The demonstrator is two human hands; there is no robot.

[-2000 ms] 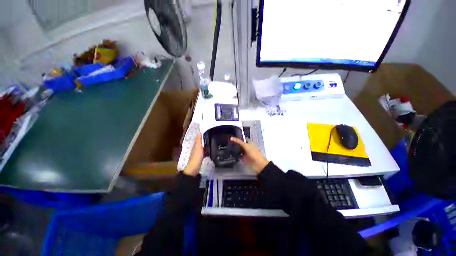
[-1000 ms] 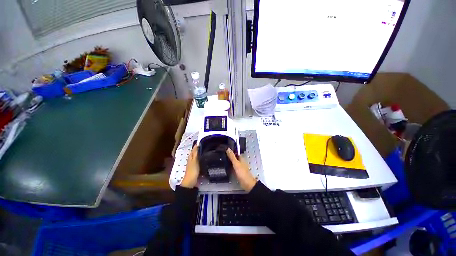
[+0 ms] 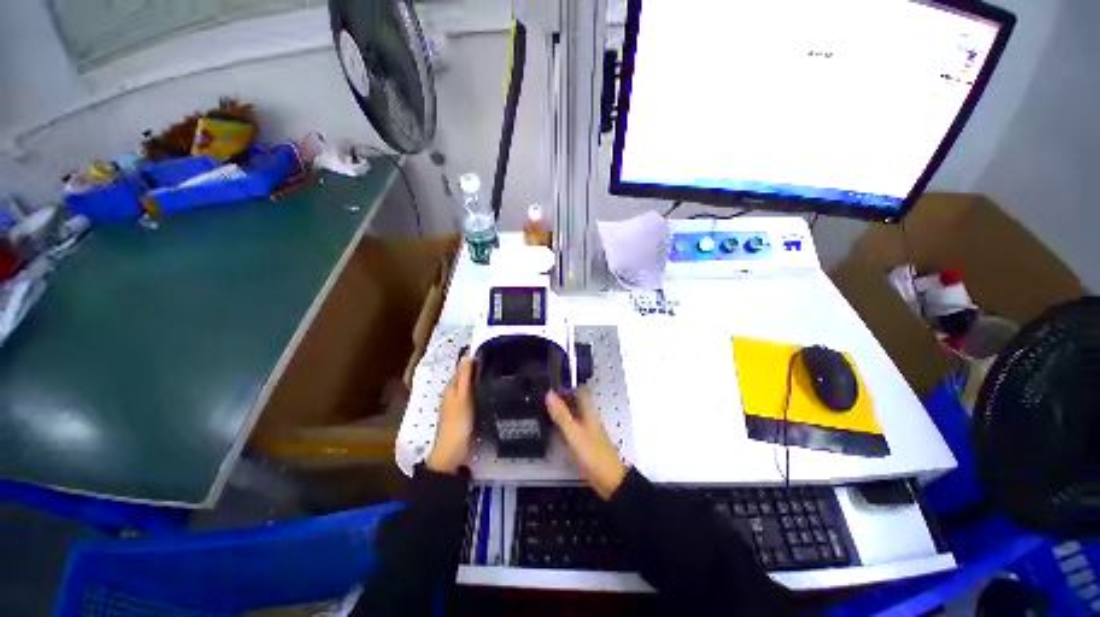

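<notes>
A camera housing (image 3: 521, 380), white at the back with a dark square panel and black at the front, lies on the perforated base plate (image 3: 602, 392). My left hand (image 3: 455, 418) holds its left side. My right hand (image 3: 581, 436) holds its right front side, with the thumb on the black part. The undersides of the housing and the fingers beneath its edges are hidden. A small black block (image 3: 584, 360) shows at the housing's right side.
The keyboard (image 3: 772, 530) is on the tray below the worktop. The mouse (image 3: 830, 377) is on a yellow pad at right. A bottle (image 3: 479, 227), the laser column (image 3: 580, 157), curled paper (image 3: 636, 250), control panel (image 3: 736, 247) and monitor (image 3: 802, 103) stand behind. Blue crates (image 3: 229, 560) flank the worktop.
The housing has come down from above the plate onto it and sits straighter. Both hands have stayed on its sides. The monitor now shows a small dark mark near its middle.
</notes>
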